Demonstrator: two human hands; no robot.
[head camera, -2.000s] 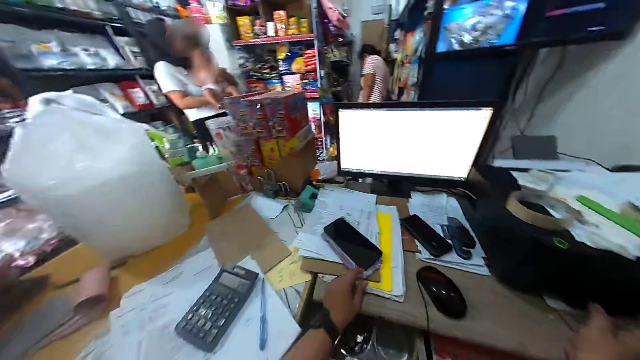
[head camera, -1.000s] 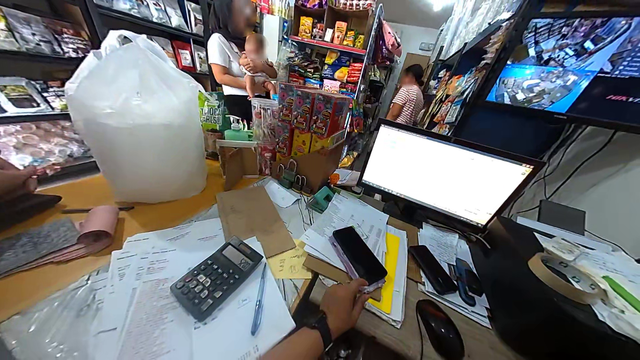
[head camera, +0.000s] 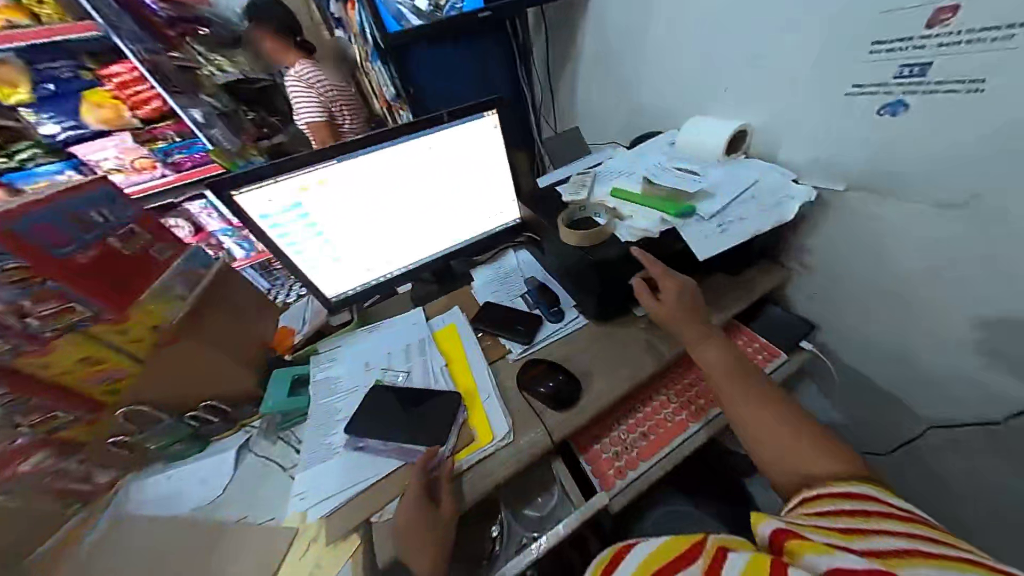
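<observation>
My left hand (head camera: 428, 508) is at the near edge of the desk, its fingertips at the lower edge of a dark-screened smartphone (head camera: 406, 416). The phone lies on a stack of papers (head camera: 360, 352) beside a yellow sheet (head camera: 462, 384); whether the fingers grip it I cannot tell. My right hand (head camera: 670, 294) is raised beside a black device (head camera: 596, 276), index finger extended, nothing in it. Just above that fingertip, a roll of tape (head camera: 586, 225) rests on the device. A black computer mouse (head camera: 549, 384) and a second phone (head camera: 507, 322) lie between the hands.
A lit monitor (head camera: 384, 208) stands behind the papers. A pink keyboard (head camera: 680, 400) sits on a tray under the desk edge. Loose papers, a green object (head camera: 652, 202) and a white paper roll (head camera: 712, 138) cover the black device. Boxes (head camera: 96, 240) stand at left; a person (head camera: 320, 100) is behind the monitor.
The view has swung right. My right hand, out of frame one second ago, is now by the tape roll with its index finger extended. My left hand remains at the phone's lower edge.
</observation>
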